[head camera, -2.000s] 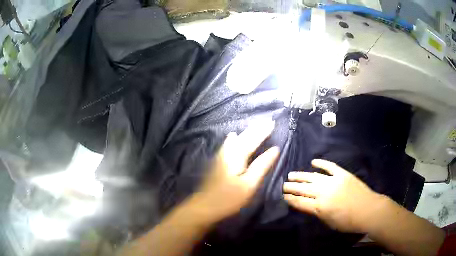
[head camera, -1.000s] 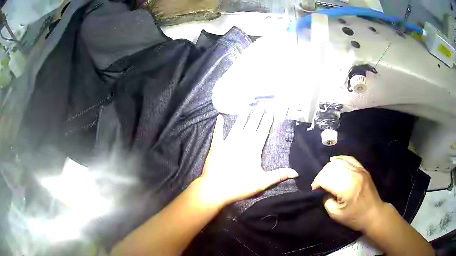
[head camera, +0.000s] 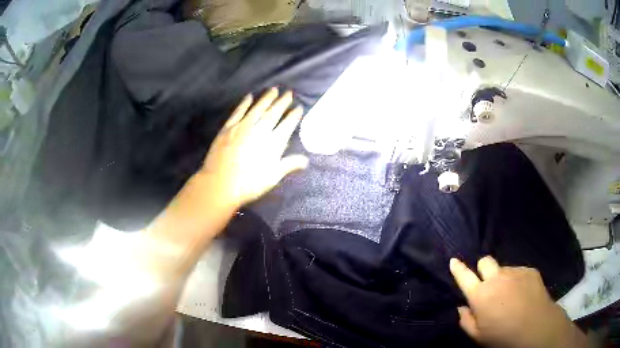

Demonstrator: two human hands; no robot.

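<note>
A dark garment panel (head camera: 340,272) spreads across the machine table, with thin pale stitch lines near its lower edge. A greyer grainy patch of the cloth (head camera: 333,197) shows left of the needle area. My left hand (head camera: 251,149) lies flat on the dark cloth left of the machine head, fingers apart. My right hand (head camera: 510,299) is on the panel at the lower right, fingers bent down at the cloth; whether it pinches the cloth is unclear. The presser foot and needle are mostly lost in glare.
The cream sewing machine (head camera: 544,95) stands at the right, with a blue tube (head camera: 476,22) along its top. A dark cloth bundle (head camera: 163,61) lies at the upper left. A brown board (head camera: 251,15) is behind. The white table edge (head camera: 204,292) shows at the lower left.
My left hand has moved left and up, away from the needle area. My right hand has moved down and its fist has loosened. The cloth is spread differently, exposing the table's front edge.
</note>
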